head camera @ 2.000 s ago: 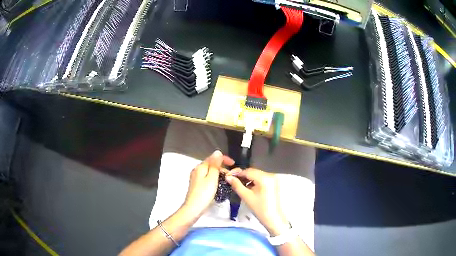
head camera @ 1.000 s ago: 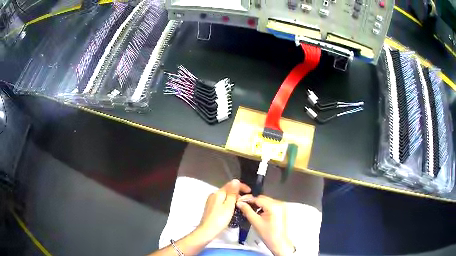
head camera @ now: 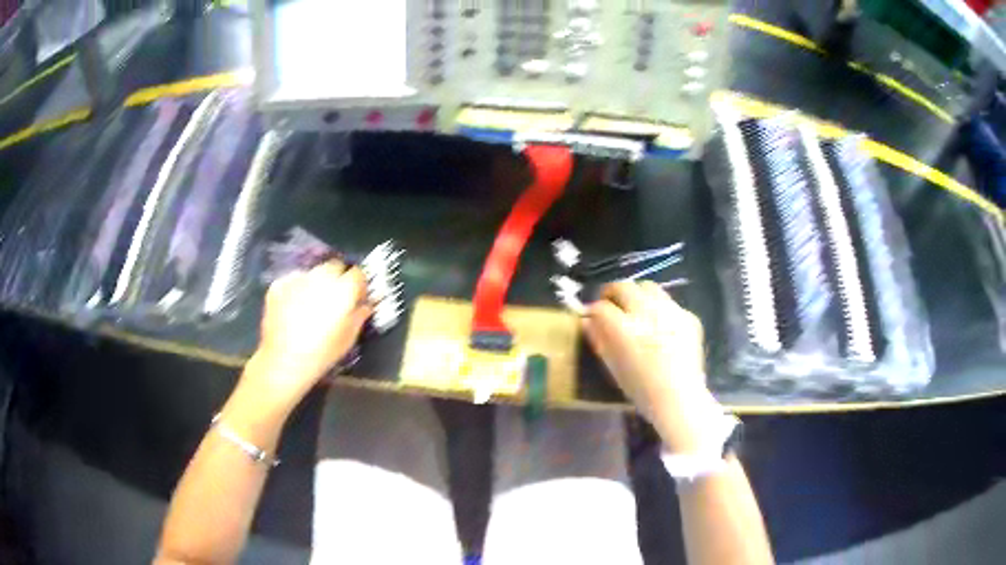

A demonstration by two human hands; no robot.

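Motion blurs the view. My left hand (head camera: 314, 320) is over the left pile of cable assemblies (head camera: 386, 289), its fingertips beside the white plugs; whether it grips one is hidden. My right hand (head camera: 651, 342) is at the right pile, fingertips closed on a cable assembly (head camera: 570, 294) near its white plug. Another white plug (head camera: 566, 253) lies just above, with thin wires running right. The tan fixture board (head camera: 430, 351) sits at the bench edge between my hands. Its yellow-white socket (head camera: 485, 371) has no black cable hanging from it.
A red ribbon cable (head camera: 511, 243) runs from the tester (head camera: 485, 66) to the black connector (head camera: 491, 339). A green upright piece (head camera: 536, 381) stands at the board's right. Clear trays of cable assemblies lie left (head camera: 218, 307) and right (head camera: 833, 375).
My hands have parted and moved from the lap up to the two piles. The white plug and black cable are gone from the fixture. The view has shifted, showing more of the tester.
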